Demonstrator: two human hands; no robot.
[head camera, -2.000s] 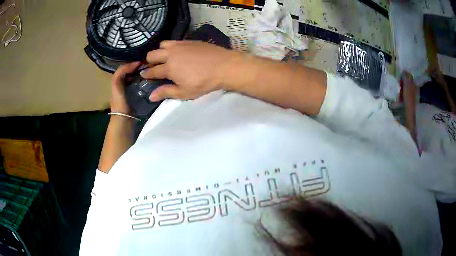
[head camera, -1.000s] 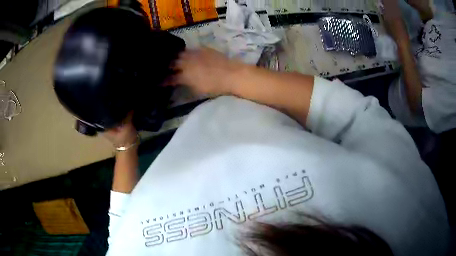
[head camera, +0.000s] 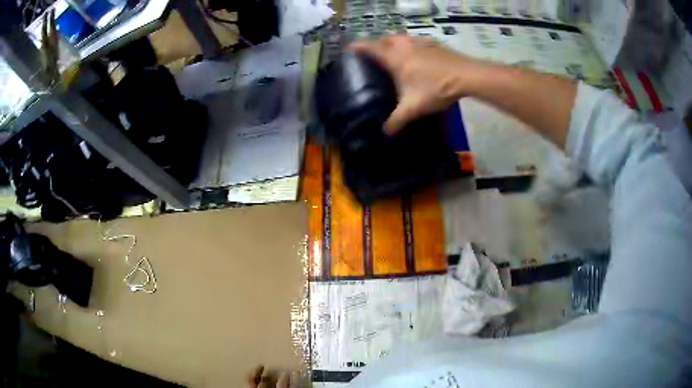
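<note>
My right hand (head camera: 413, 76) grips the black portable fan unit (head camera: 394, 144) by its rounded head housing, over an orange printed sheet at the far side of the bench. The fan is blurred and its grille is hidden. Whether its base touches the sheet cannot be told. Only the fingertips of my left hand (head camera: 272, 377) show at the bottom edge; the rest is cut off. The crumpled white cloth (head camera: 474, 295) lies right of the orange sheet (head camera: 379, 239).
Another black unit (head camera: 49, 265) lies at the left on brown cardboard (head camera: 220, 265), near a thin white cable (head camera: 140, 273). Dark items (head camera: 144, 136) sit behind a slanting metal bar (head camera: 114, 144). A white printed carton (head camera: 254, 121) lies at the back. A shiny bagged part (head camera: 588, 286) is at right.
The view has swung toward the far left bench. The fan has gone from near my body to the bench's far side, now in my right hand. My left hand has come off it.
</note>
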